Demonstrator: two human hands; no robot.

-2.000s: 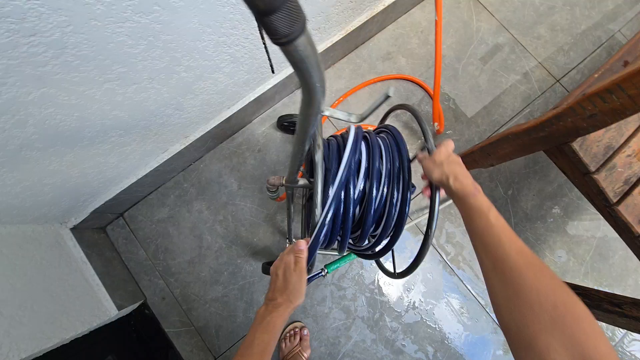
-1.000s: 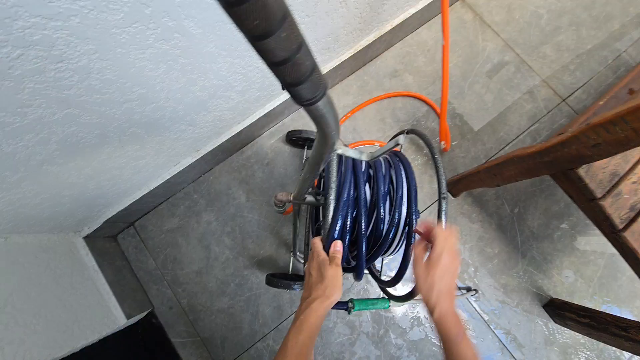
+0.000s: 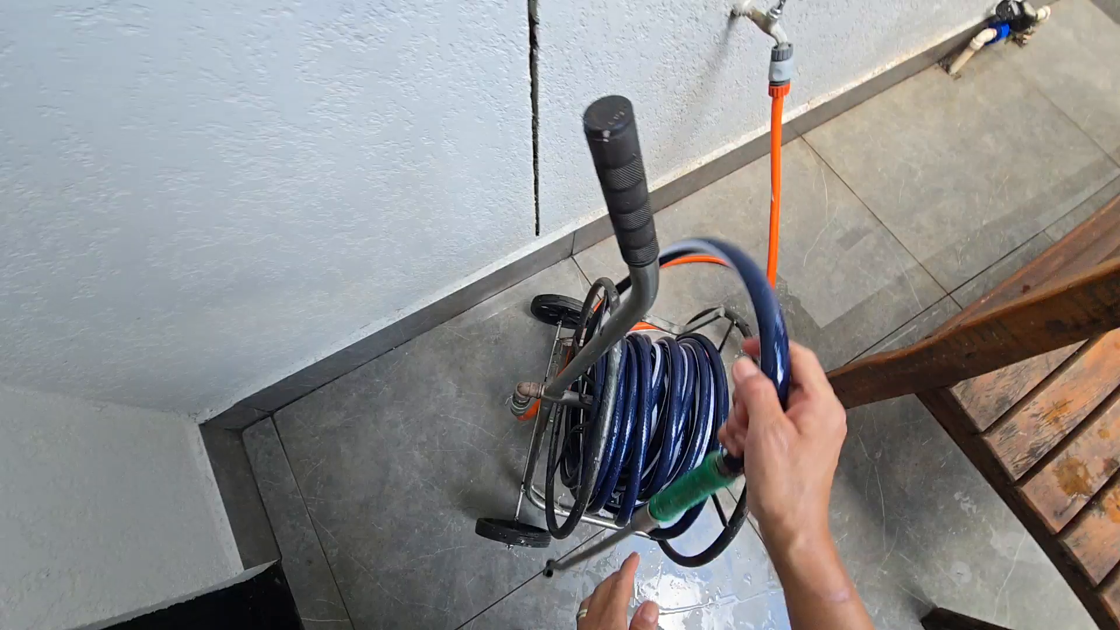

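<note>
A metal hose reel cart (image 3: 560, 411) on small black wheels stands on the floor, a dark blue hose (image 3: 652, 420) with a pale stripe wound in many turns on its drum. My right hand (image 3: 783, 437), right of the drum, is closed around a raised loop of this hose. From beside that hand, a green-gripped metal wand (image 3: 691, 490) slants down to the left in front of the coils. My left hand (image 3: 619, 604) is at the bottom edge, fingers apart, touching nothing visible; its lower part is cut off. The cart's black-gripped handle (image 3: 623, 184) rises toward the camera.
An orange hose (image 3: 775, 184) runs from a wall tap (image 3: 766, 22) down behind the cart. A textured white wall (image 3: 350, 175) lies left and behind. A wooden slatted piece of furniture (image 3: 1032, 411) stands at the right. The grey tile floor (image 3: 394, 455) is wet near the cart.
My right hand has come up holding a hose loop, and the green-gripped wand is raised from beside the drum. My left hand has let go of the coils and moved down. The view takes in more wall.
</note>
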